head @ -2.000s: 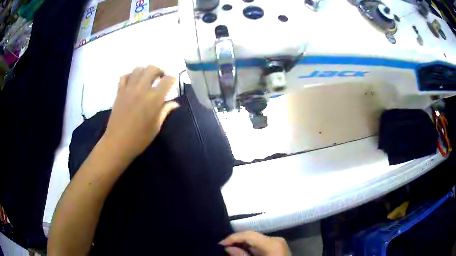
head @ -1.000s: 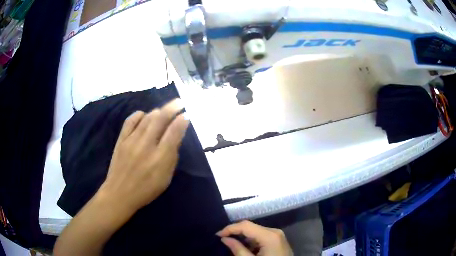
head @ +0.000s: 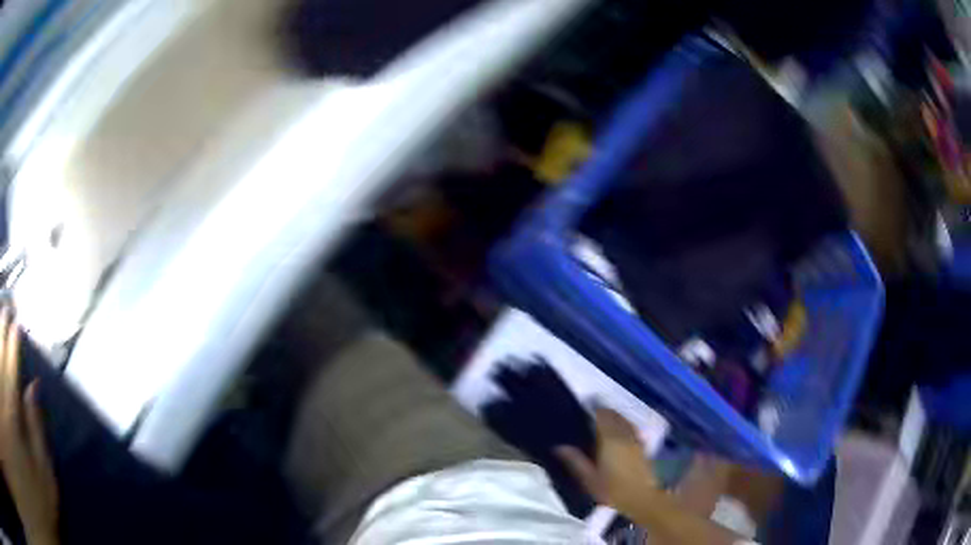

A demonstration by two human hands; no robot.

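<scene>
The picture is strongly blurred. My left hand (head: 26, 452) is cut off by the left edge, its fingers extended and slightly apart against black cloth (head: 91, 468) beside the sewing bed. My right hand (head: 628, 474) is low in the picture, right of my lap, over a white surface (head: 511, 341). Its thumb points left towards a dark, finger-edged patch (head: 538, 415); I cannot tell whether this is black cloth or a shadow, nor whether the hand grips anything.
The blue plastic crate (head: 639, 341) holds dark cloth (head: 724, 202) and small pale and yellow items. The white table edge (head: 256, 256) curves across the upper left, with a dark pile (head: 373, 32) on it. My trouser leg (head: 394, 426) and pale top (head: 468, 511) show below.
The view has swung right and down, so the crate is central and the machine head is mostly out. My right hand has left the black cloth at the table edge and is beside the crate.
</scene>
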